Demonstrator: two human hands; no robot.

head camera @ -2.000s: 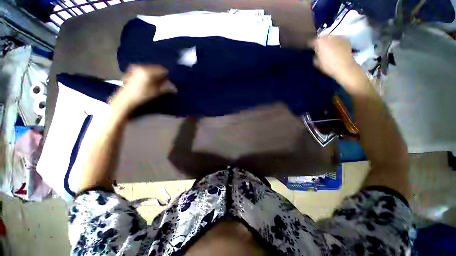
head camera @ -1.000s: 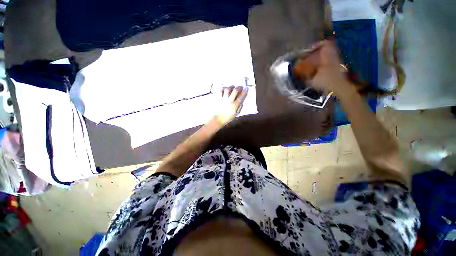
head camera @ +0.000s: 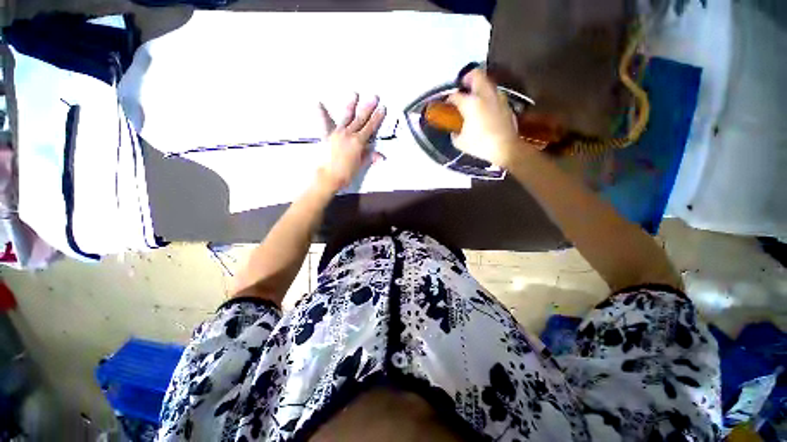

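A white garment panel [head camera: 285, 86] lies flat in front of me, with a thin dark seam line [head camera: 250, 148] running across its lower part. My left hand [head camera: 349, 147] lies on the panel over the seam line, fingers spread, holding nothing. My right hand [head camera: 486, 118] is closed around the orange-brown handle of the steam iron [head camera: 442, 117]. The iron is over the panel's right end, its tip pointing left toward my left hand. Whether its sole touches the cloth cannot be told.
A stack of white panels with dark strips [head camera: 91, 164] is at the left table edge. The yellow-tan hose [head camera: 640, 104] curls right of the iron, near a blue sheet [head camera: 660, 147]. Brown-grey table cover [head camera: 552, 52] shows around the panel. A blue crate [head camera: 142, 375] is on the floor.
The navy piece held in both hands was laid at the far side, and the white panel came into view. My right hand took the iron and moved it left onto the panel's end.
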